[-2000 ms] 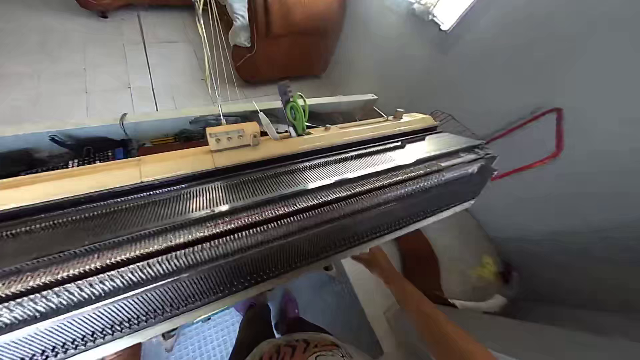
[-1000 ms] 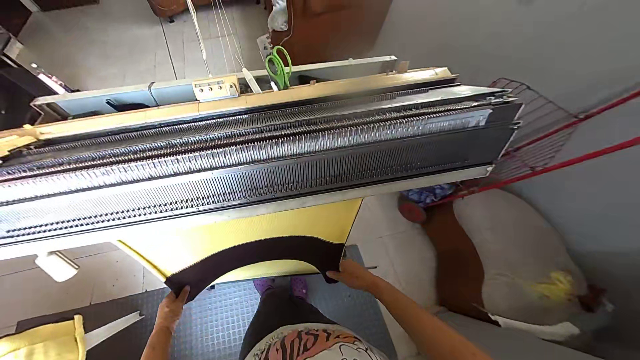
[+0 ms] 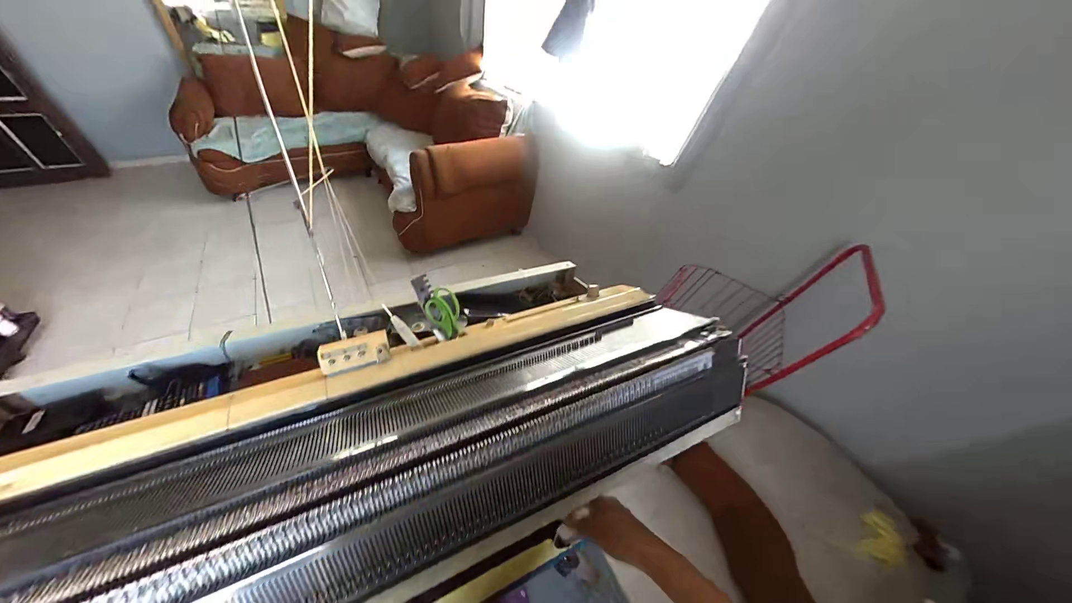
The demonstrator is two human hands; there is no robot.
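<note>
A double-bed knitting machine runs slantwise from the lower left to the middle right. Below its near edge my right hand has its fingers bent beside the end of a dark band; whether they grip it is too blurred to tell. Yellow knitted fabric borders that band, mostly hidden under the machine. My left hand is out of view. On the machine's cream rear rail stand a yarn tension unit with strands rising from it, green-handled scissors and a white-handled tool.
Behind the rail, a tray holds dark tools. A red metal hand cart leans by the wall at right. A large pale sack with a yellow scrap lies below it. Brown sofas stand across the room.
The dark band and yellow fabric, held up by both hands a second ago, are now largely out of sight. My left hand has left the view. The view has tilted up toward the room.
</note>
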